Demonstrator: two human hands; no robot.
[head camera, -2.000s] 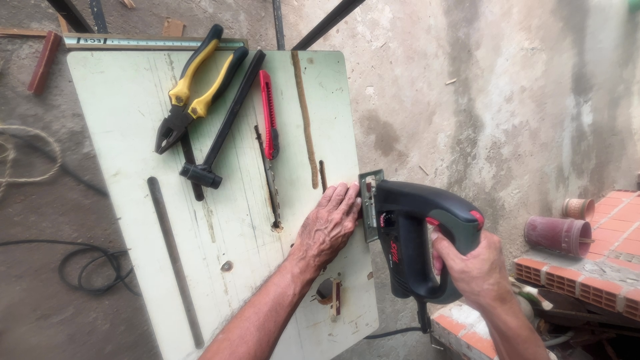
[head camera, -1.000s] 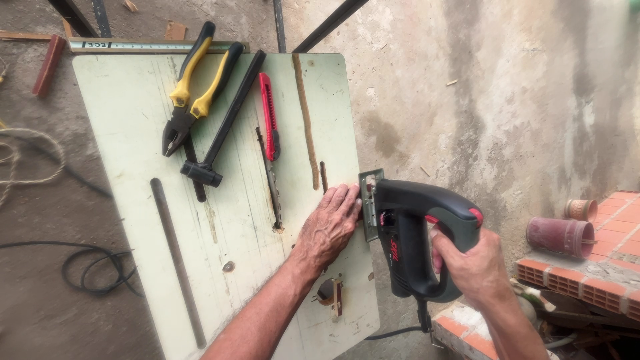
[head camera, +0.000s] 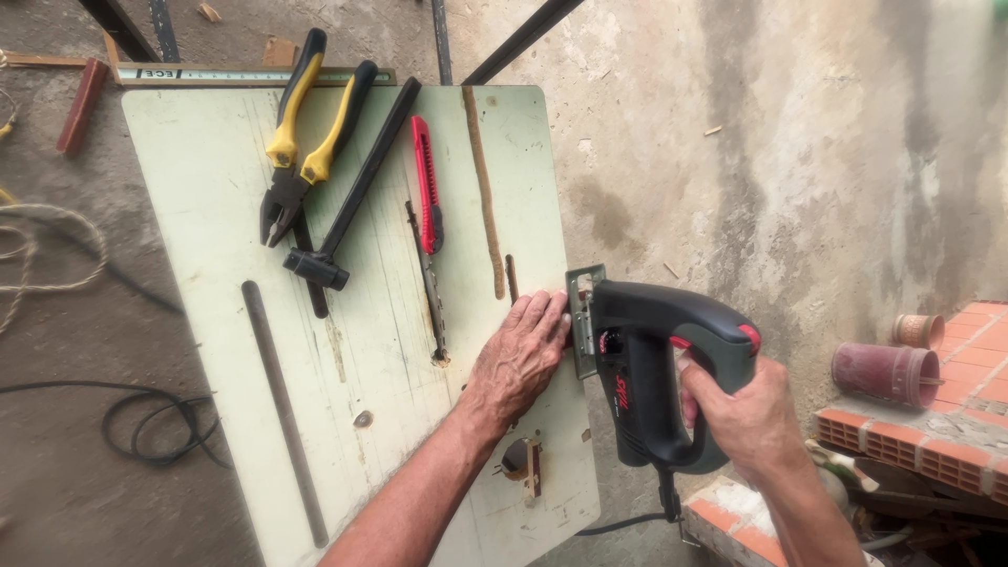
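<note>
A black Skil jigsaw (head camera: 669, 370) lies on its side against the right edge of a pale green board (head camera: 213, 197). Wrapped around its handle is my right hand (head camera: 744, 409). My left hand (head camera: 516, 358) rests on the board, its fingertips at the edge beside the saw's base plate; whether they grip something there is hidden. Yellow-and-black combination pliers (head camera: 295, 153), a small black hammer (head camera: 358, 185) and a red utility knife (head camera: 426, 185) lie on the upper part of the board, left of my hands.
A ruler (head camera: 236, 75) runs along the board's far edge. Rope (head camera: 55, 287) and black cable (head camera: 150, 433) lie on the ground at left. Hollow bricks (head camera: 906, 449) with a reddish pot (head camera: 886, 374) stand at right. The jigsaw's cord (head camera: 622, 525) passes below the board's edge.
</note>
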